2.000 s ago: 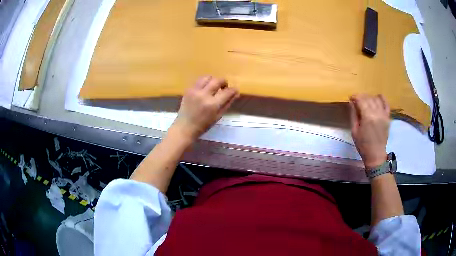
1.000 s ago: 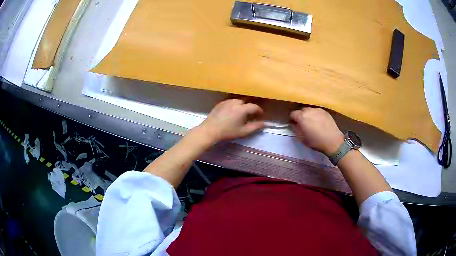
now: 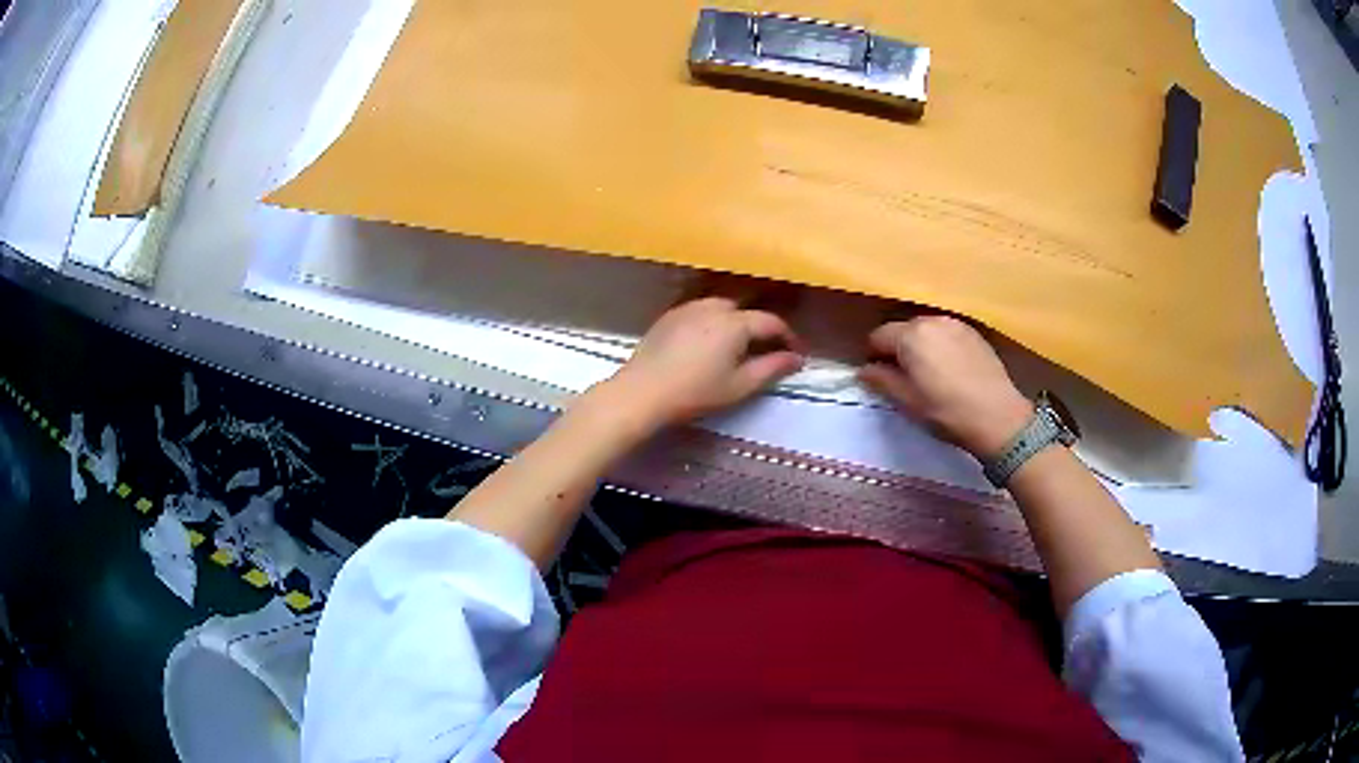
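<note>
The orange-tan garment panel (image 3: 596, 164) lies over the white underlay (image 3: 1237, 514), its front edge raised in a long arch with a shadowed gap below. My left hand (image 3: 713, 358) and my right hand (image 3: 946, 380) are at this gap, a short way apart, with bent fingers pinching the white underlay. A small white ridge shows between them. Some fingertips are hidden in shadow under the orange edge. The silver metal weight (image 3: 809, 63) and a dark bar weight (image 3: 1177, 157) rest on the panel.
Black-handled shears (image 3: 1323, 432) lie at the far right by the panel. A narrow orange piece (image 3: 157, 119) lies on white at the left. The table's metal edge strip (image 3: 373, 391) runs in front of me. A white bin (image 3: 239, 693) and white offcuts (image 3: 176, 552) are on the floor.
My hands have moved from the orange edge inward and closer together, down to the white layer. The orange edge now stands higher. In the last second the hands have barely moved.
</note>
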